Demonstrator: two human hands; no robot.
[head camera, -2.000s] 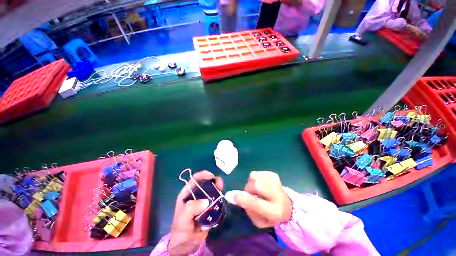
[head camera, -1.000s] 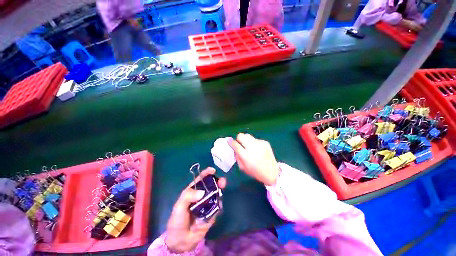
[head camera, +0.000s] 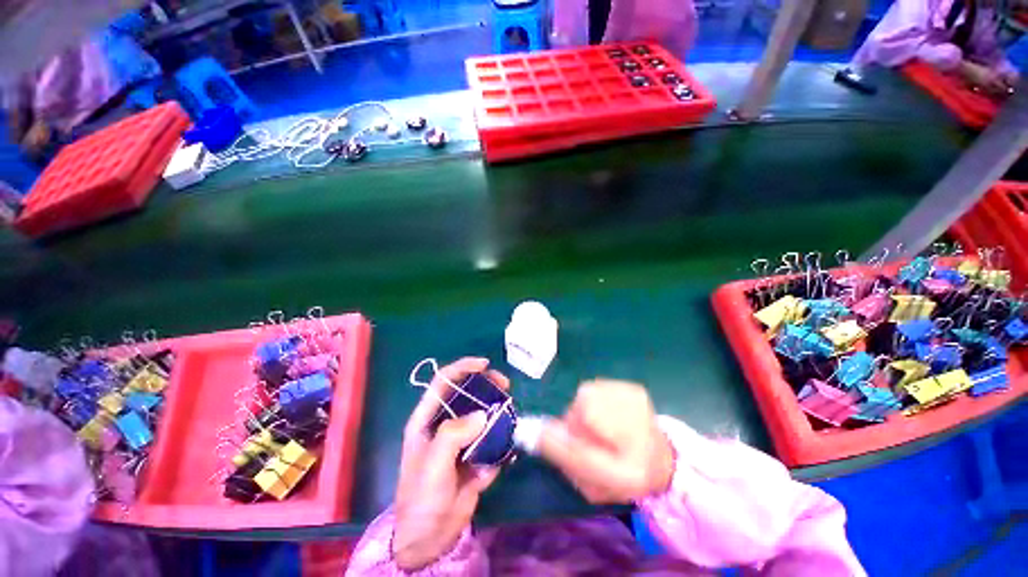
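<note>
My left hand (head camera: 437, 473) holds a dark round device (head camera: 494, 435) with a black binder clip (head camera: 471, 394) on it, its wire handles sticking out. My right hand (head camera: 609, 442), somewhat blurred, pinches a small white cloth or tissue (head camera: 528, 434) against the device's right edge. A small white bottle (head camera: 531, 338) stands on the green bench just beyond my hands.
A red tray heaped with multicoloured clips (head camera: 735, 338) is at right. A divided red tray with clipped units (head camera: 352, 423) is at left. Red compartment trays (head camera: 597, 133) and white cables (head camera: 287, 141) lie across the bench. A grey post (head camera: 778, 56) rises at right. Other people are beyond.
My right hand has left the white bottle, which stands on the bench, and moved down to the device with the cloth. The view has shifted slightly.
</note>
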